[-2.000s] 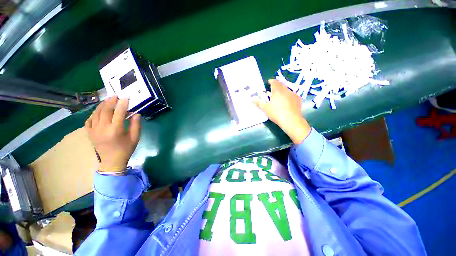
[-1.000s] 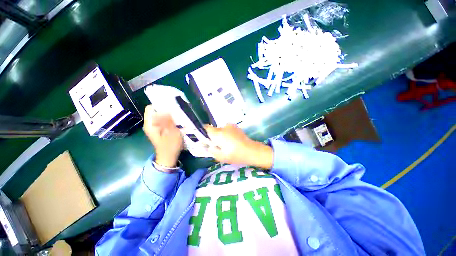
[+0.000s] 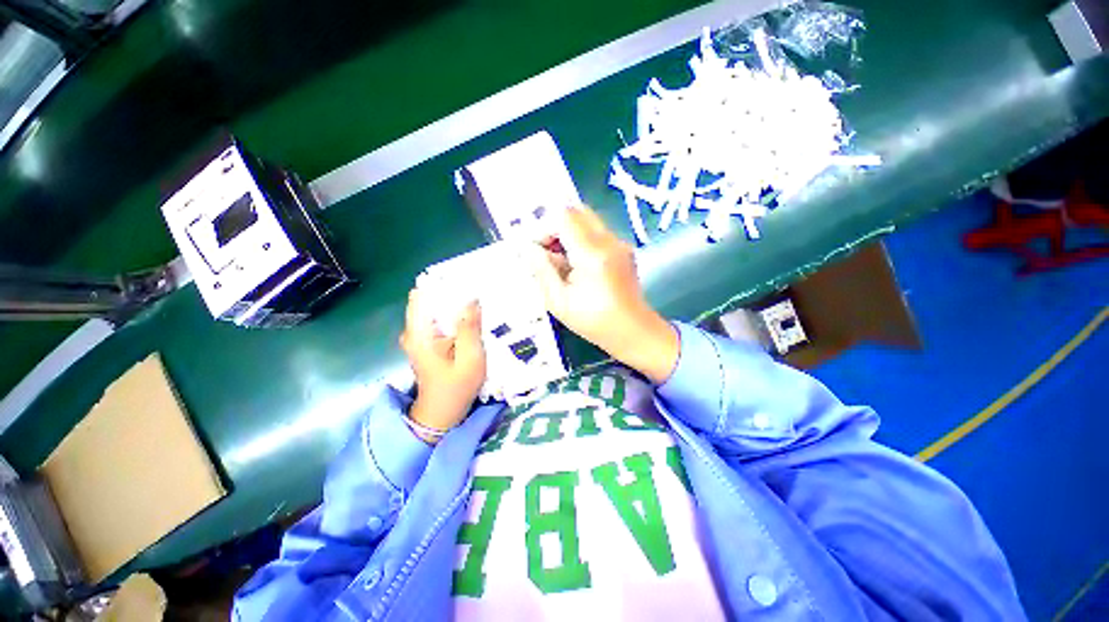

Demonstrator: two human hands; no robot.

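A white retail box point(image 3: 517, 338) with small dark marks is held near my chest. My left hand point(image 3: 448, 362) grips its left side. My right hand point(image 3: 592, 286) is at its upper right corner, fingertips bent over the edge; whether a strip is in them is hidden. Waiting boxes point(image 3: 523, 182), white with dark marks, lie just beyond, partly covered by my right hand and the held box. A stack of finished boxes point(image 3: 231, 231) with a black square picture stands to the left. A tangled heap of white strips point(image 3: 742, 128) lies on the right.
The green belt point(image 3: 365, 316) has a pale metal rail point(image 3: 414, 146) behind the boxes. A clear plastic bag point(image 3: 821, 30) lies behind the strips. A brown cardboard sheet point(image 3: 134, 468) is far left. An open brown carton point(image 3: 863, 310) with a small printed box point(image 3: 783, 324) is below the belt edge.
The held box was tilted between both hands and now shows its broad white face. My right hand has moved up to its upper corner. Earlier, my left hand was at the finished stack.
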